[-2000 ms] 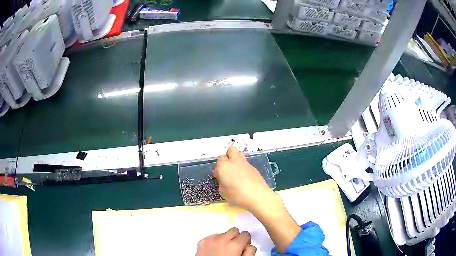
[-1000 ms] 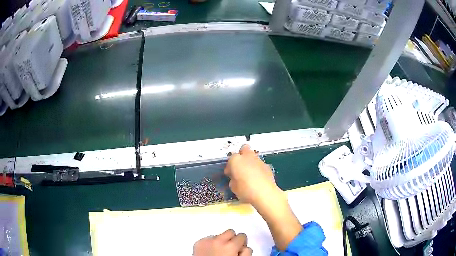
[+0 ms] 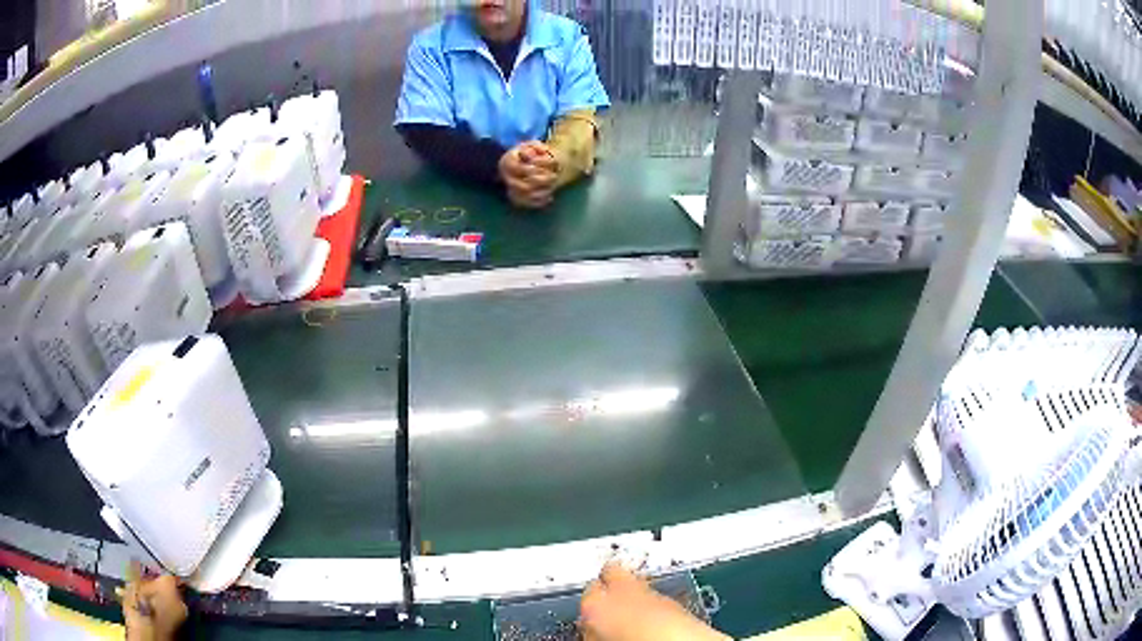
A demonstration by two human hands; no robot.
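Observation:
My right hand (image 3: 639, 610) comes in at the bottom edge, over the clear screw box (image 3: 539, 619). Its fingers are bunched, with the tips by the pale rail (image 3: 488, 571). Whether it pinches anything cannot be seen. The box is cut off by the bottom edge, and few of the dark and silvery screws show. My left hand is out of the picture. A hand at the lower left, beside a white upright unit (image 3: 175, 457), seems to be another person's.
Rows of white units (image 3: 269, 213) stand at left beyond the green conveyor (image 3: 589, 438). A white fan (image 3: 1027, 513) stands at right beside a slanting metal post (image 3: 933, 313). Across the conveyor a person in light blue (image 3: 507, 94) has clasped hands. White trays (image 3: 802, 169) are stacked behind.
The view has tilted up, bringing in the person opposite and cutting off most of the mat. My left hand has left the picture. A white unit and a hand have appeared at lower left.

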